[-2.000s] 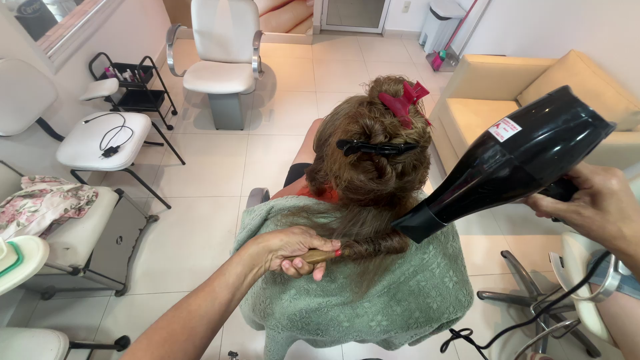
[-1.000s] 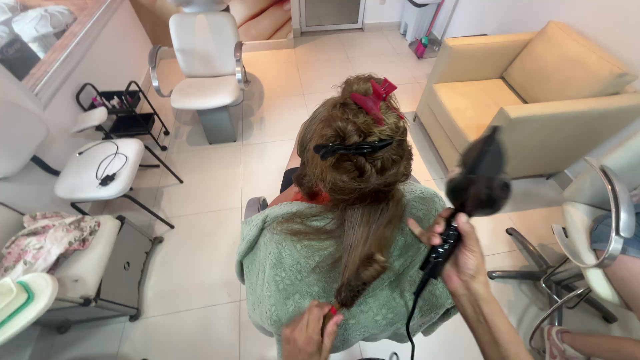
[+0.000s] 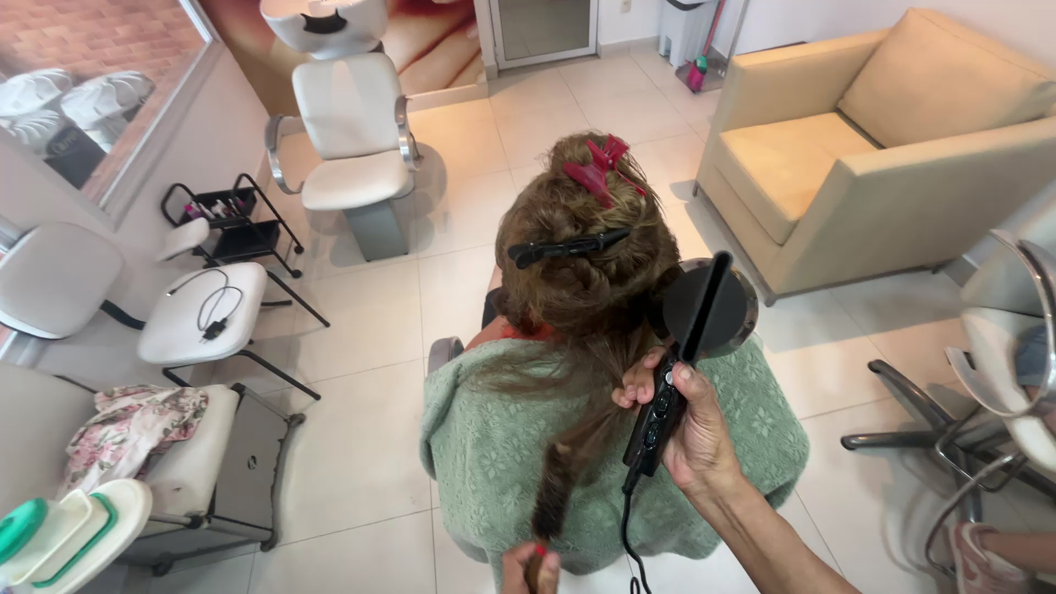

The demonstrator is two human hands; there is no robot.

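Note:
A seated person's brown hair (image 3: pixel 569 289) is pinned up with a red claw clip (image 3: pixel 601 169) and a black hair clip (image 3: pixel 568 247). Loose lengths hang over the green towel (image 3: pixel 495 462) on the shoulders. At the bottom, my left hand (image 3: pixel 530 568) grips the handle of a round hairbrush (image 3: pixel 553 495), with hair around its bristles. My right hand (image 3: pixel 689 425) holds a black hair dryer (image 3: pixel 656 421) by its handle, nozzle toward the camera, right of the loose hair.
A beige armchair (image 3: pixel 887 173) stands at the right, above a chair with a metal base (image 3: pixel 916 412). White chairs (image 3: pixel 355 132), a black trolley (image 3: pixel 219 206) and a grey cabinet (image 3: pixel 247 478) stand at the left. A person's foot in a shoe (image 3: pixel 978 561) shows at lower right.
My left hand and the brush have moved down, away from the nape. The dryer has turned from pointing at the hair to facing the camera. The view has shifted.

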